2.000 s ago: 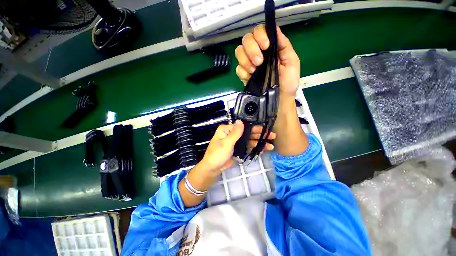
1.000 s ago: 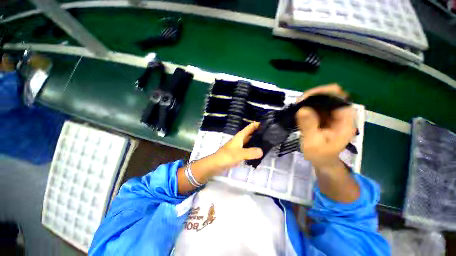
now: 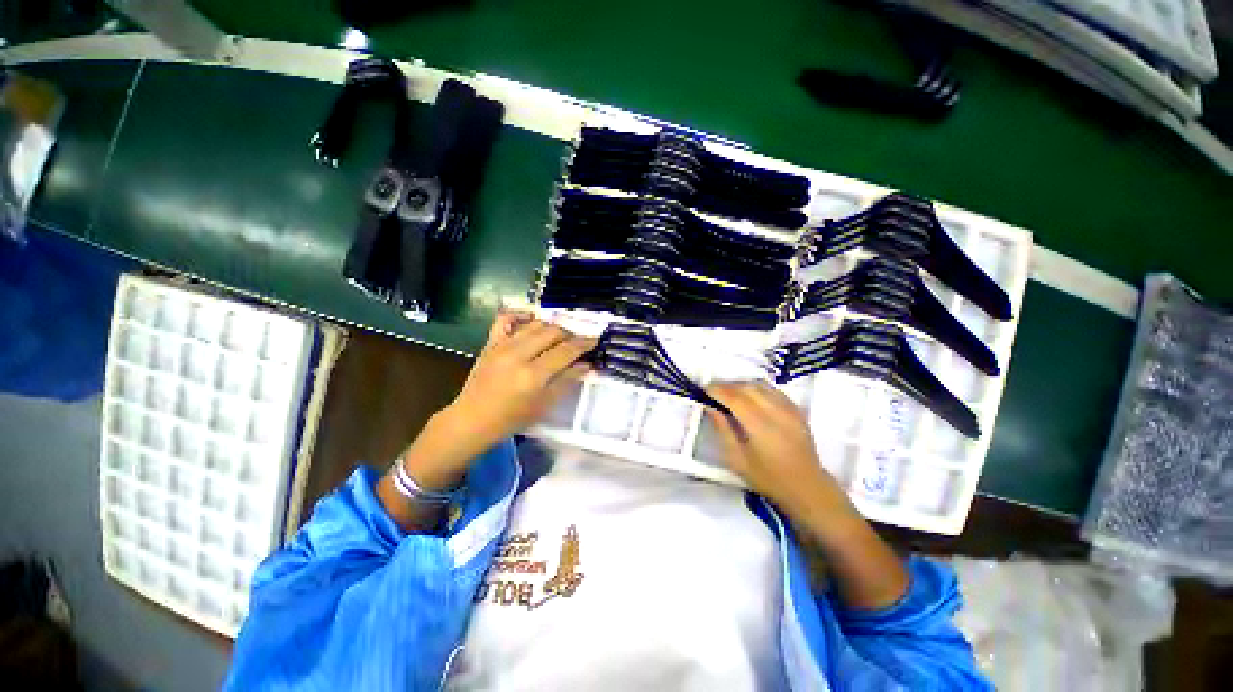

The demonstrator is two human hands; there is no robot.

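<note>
A white compartment tray [image 3: 933, 493] lies on the green ledge in front of me. Dense rows of black smartwatches [image 3: 663, 223] fill its upper left, and three smaller bunches [image 3: 886, 291] lie at its right. My left hand [image 3: 527, 365] holds the left strap ends of a bunch of watches [image 3: 633, 354] at the tray's lower left. My right hand [image 3: 764, 426] holds the strap ends on the bunch's right side. The bunch lies on edge, low over or in the tray, below the filled rows; whether it touches the cells is unclear.
Set-aside watches [image 3: 406, 203] lie on the ledge left of the tray. The green belt [image 3: 609, 68] behind carries a bunch [image 3: 879, 92]. Stacked trays [image 3: 1122, 47] stand at upper right, a spare tray [image 3: 203, 446] low left. Bubble wrap [image 3: 1176, 419] lies right, a person's blue sleeve [image 3: 68, 318] far left.
The bunch has come down from in front of me to the tray's lower left, with both hands now at its strap ends. The camera view has shifted, showing more of the tray's right side.
</note>
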